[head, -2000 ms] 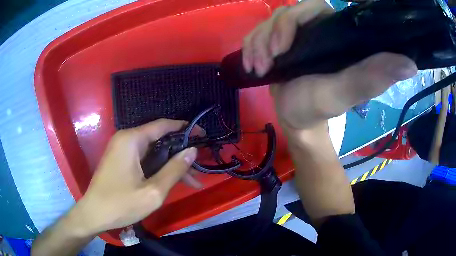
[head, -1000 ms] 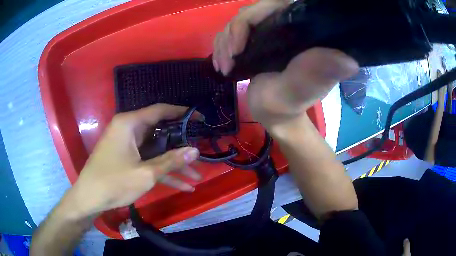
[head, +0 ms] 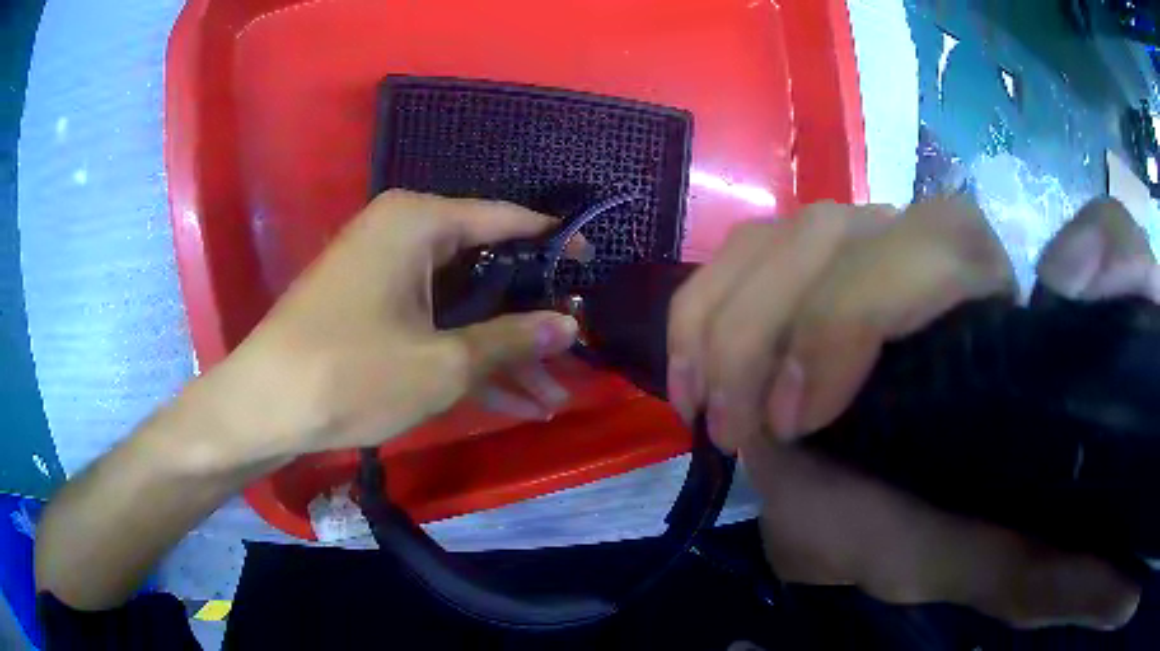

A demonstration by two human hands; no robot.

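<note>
My left hand (head: 382, 318) grips one end of the black headphone headband (head: 509, 598), at the ear-cup ring (head: 560, 261), over the red tray. The padded arch hangs towards me past the tray's near rim. My right hand (head: 827, 343) is closed around the thick black electric screwdriver (head: 1005, 394). Its front end (head: 630, 318) is at the ring, close to my left fingertips. The bit's exact contact is too blurred to tell. The black screw plate (head: 534, 140) lies in the tray behind the ring. The other ring is hidden behind my right hand and the tool.
The red tray (head: 833, 115) has a raised rim and a torn whitish label (head: 338, 511) at its near left corner. White foam sheet (head: 96, 254) shows around it. A clear plastic bag (head: 1018, 191) lies on the blue-green worktop (head: 960, 89) at the right.
The screwdriver in my right hand has come down from the upper right to the ring in my left hand. The view has shifted, and the tray and plate appear further right and higher.
</note>
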